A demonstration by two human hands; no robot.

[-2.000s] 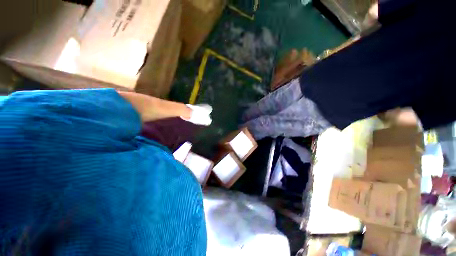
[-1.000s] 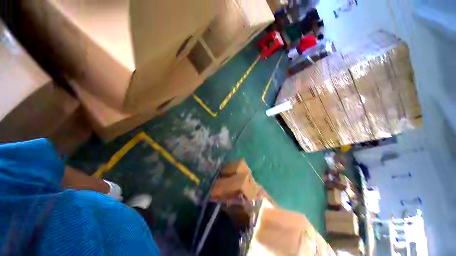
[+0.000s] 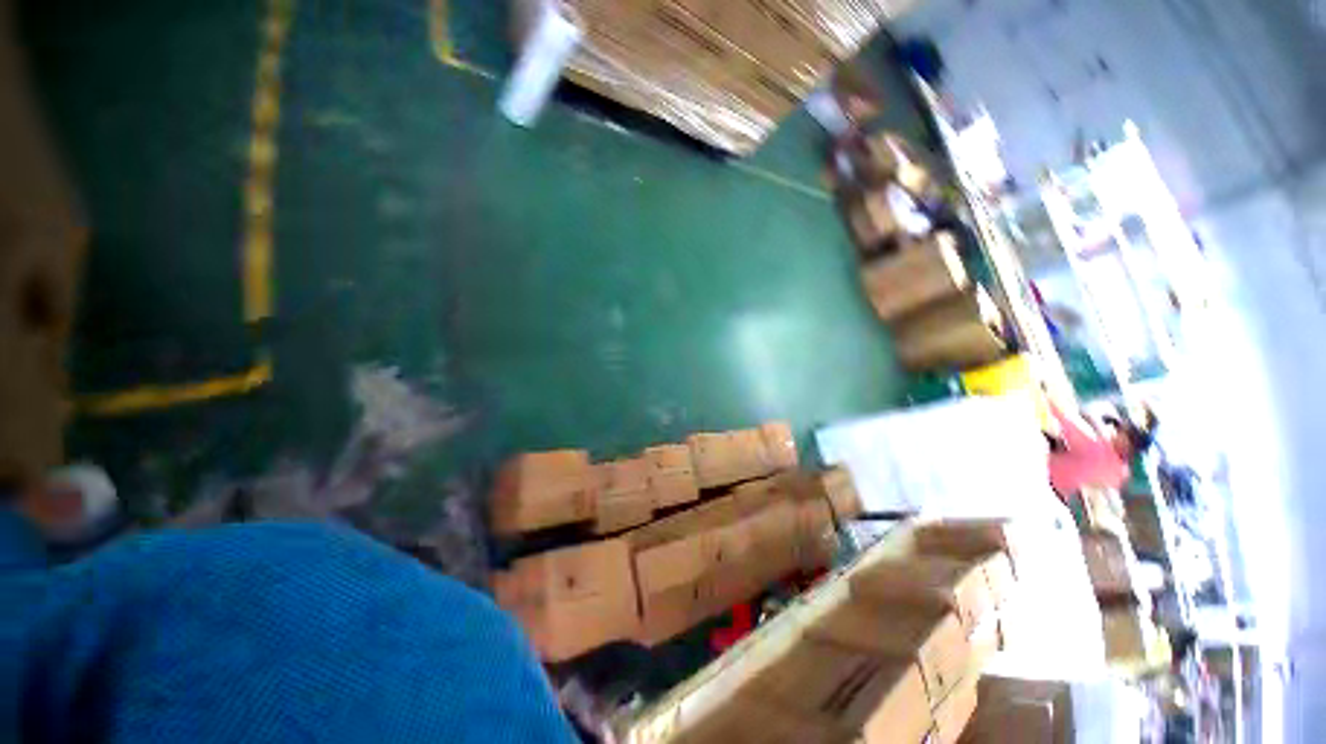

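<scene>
My left hand, in white with some skin showing, is small and blurred at the left edge beside my blue clothing. Its fingers cannot be made out, and I cannot see anything held. My right hand is out of the picture. Nearest in front are rows of closed brown cartons low at the bottom centre. More brown cartons stand on a long light-coloured surface at the bottom right.
Green floor with yellow lines spreads ahead. A film-wrapped carton stack stands at the top, with a white roll beside it. A large brown carton is at the left edge. Benches, a red item and bright windows are at right.
The view has swung: the wrapped stack has shifted to the upper left, the large cartons have mostly left the picture, and carton rows show at the bottom. My left hand is nearer the left edge.
</scene>
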